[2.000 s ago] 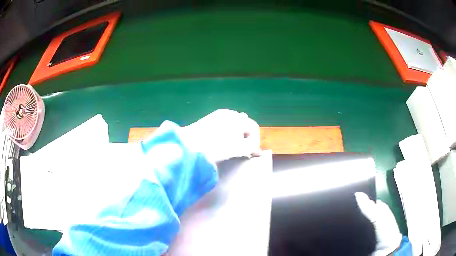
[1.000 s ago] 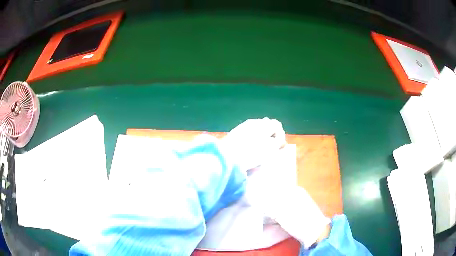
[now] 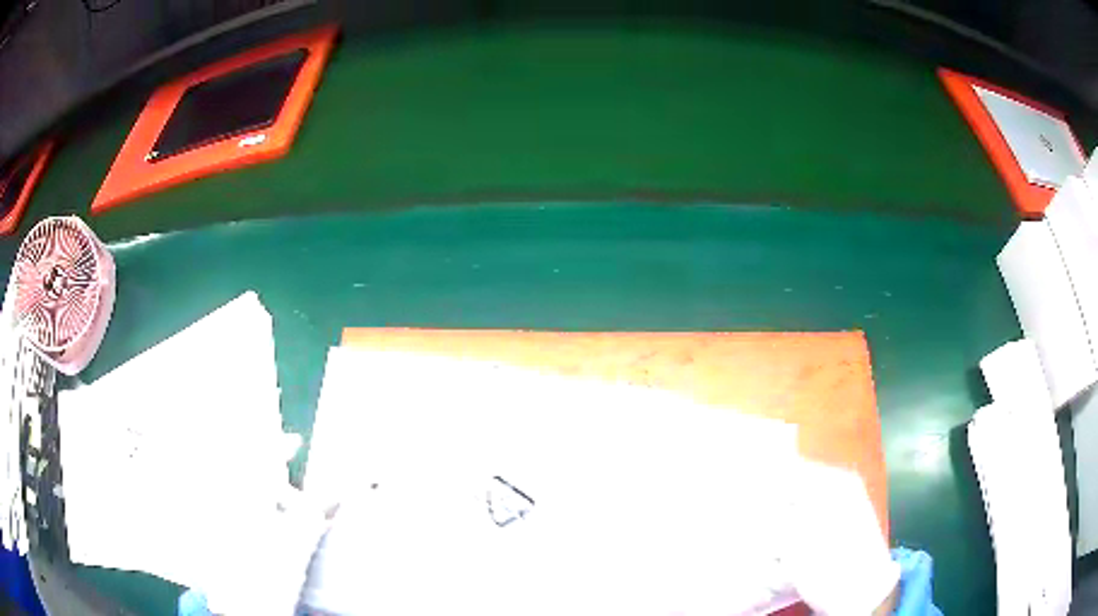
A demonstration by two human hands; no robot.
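Observation:
A white sleeve [image 3: 578,463] with a small black triangular mark lies slanted over an orange pad [image 3: 771,367] at the front centre. Its lower edge bulges near me. No black panel shows there; whether one is inside or under the sleeve is hidden. My left hand [image 3: 267,554], white-gloved, is at the sleeve's lower left edge; its fingers blend into the glare, so its grip is unclear. My right hand [image 3: 849,529], white-gloved, is closed on the sleeve's lower right edge. More white sheets [image 3: 175,445] lie stacked at the left.
A pink fan [image 3: 60,289] stands at the left. A green conveyor [image 3: 626,120] behind carries an orange pad with a black panel [image 3: 235,102] at left and one with a white-covered piece [image 3: 1035,138] at right. White pieces [image 3: 1023,493] and upright white blocks [image 3: 1048,313] stand at right.
The glossy black panel seen two seconds ago no longer shows. My left hand has drawn back from the middle to the left edge; my right hand has moved right. The sleeve now lies spread with its mark visible.

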